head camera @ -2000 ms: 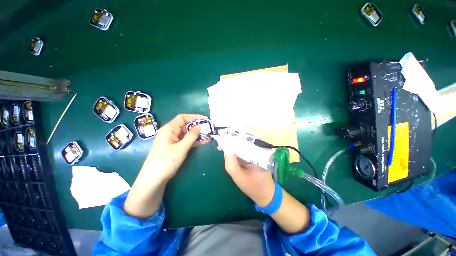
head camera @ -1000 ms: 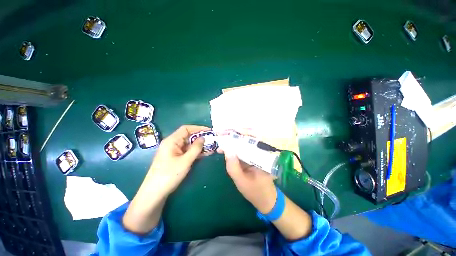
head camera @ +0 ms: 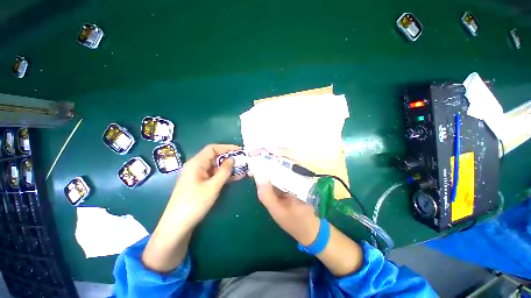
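Observation:
My left hand (head camera: 201, 174) holds a watch case (head camera: 237, 162) between thumb and fingers, its inner parts facing up. My right hand (head camera: 282, 201) holds the dispensing syringe (head camera: 282, 176) like a pen, its front end at the right edge of the case. The needle tip is too small to make out. A green air cap (head camera: 324, 197) sits on the syringe's rear end, with a clear hose (head camera: 364, 219) running from it. A black cord runs along the syringe. A blue strap is on my right wrist.
White paper (head camera: 297, 128) lies on cardboard ahead of my hands. Several cases (head camera: 119, 138) lie at left, others along the far side. A black tray (head camera: 35, 227) and metal rail (head camera: 35, 109) are far left, with a paper scrap (head camera: 108, 233) nearby. The black dispenser (head camera: 434, 157) stands right.
The cases on the far side have shifted left in view. My hands hold the same case and syringe, with the syringe's front end still at the case.

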